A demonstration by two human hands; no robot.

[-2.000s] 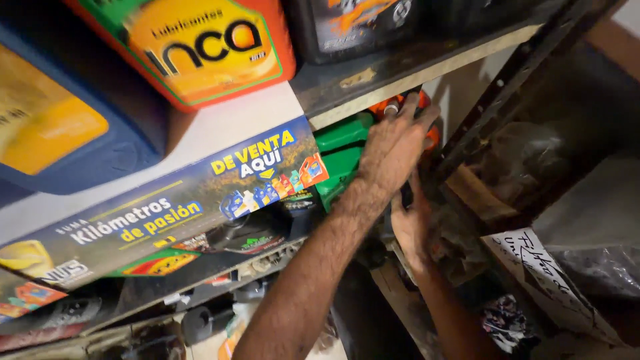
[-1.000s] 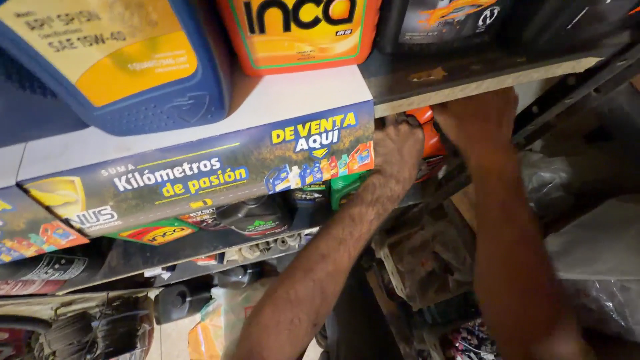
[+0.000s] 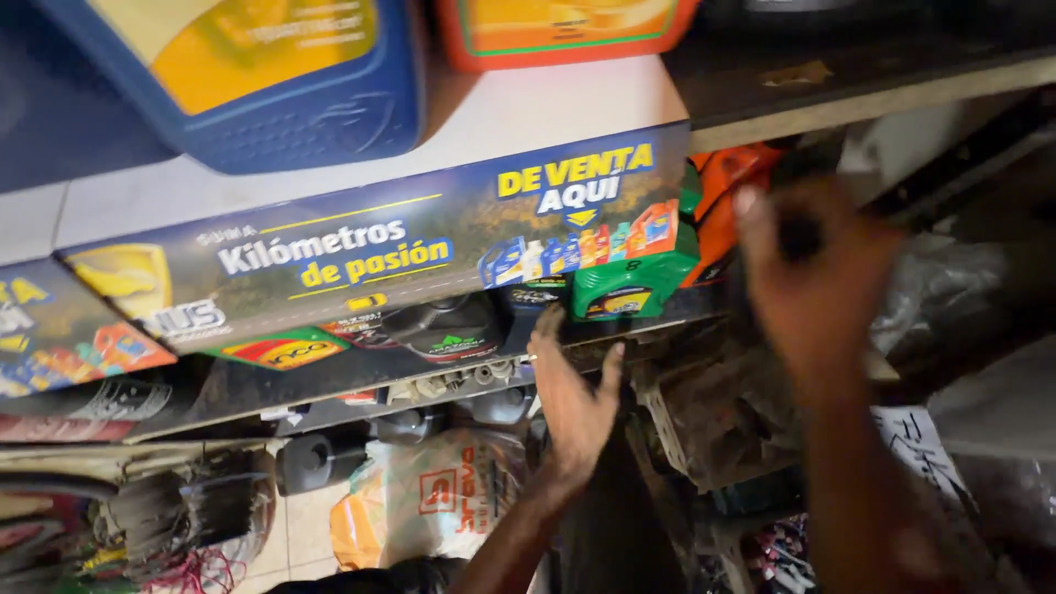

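My left hand is at the front edge of the lower shelf, fingers apart and holding nothing, its fingertips near a small dark bottle. Just right of that bottle stands a green oil bottle. My right hand is blurred and raised at the right, its thumb and fingers curled with a dark gap between them; whether it holds anything cannot be told. Between the hands, red-orange bottles stand at the shelf's right end, partly behind the green one.
Above, a blue oil jug and an orange oil jug stand on the upper shelf. A printed cardboard strip fronts that shelf. Below are a plastic bag, cables and a brown bundle. A metal upright stands at right.
Both hands were at the red-orange bottles under the shelf. My left hand has moved left and down from them; my right hand has drawn back to the right.
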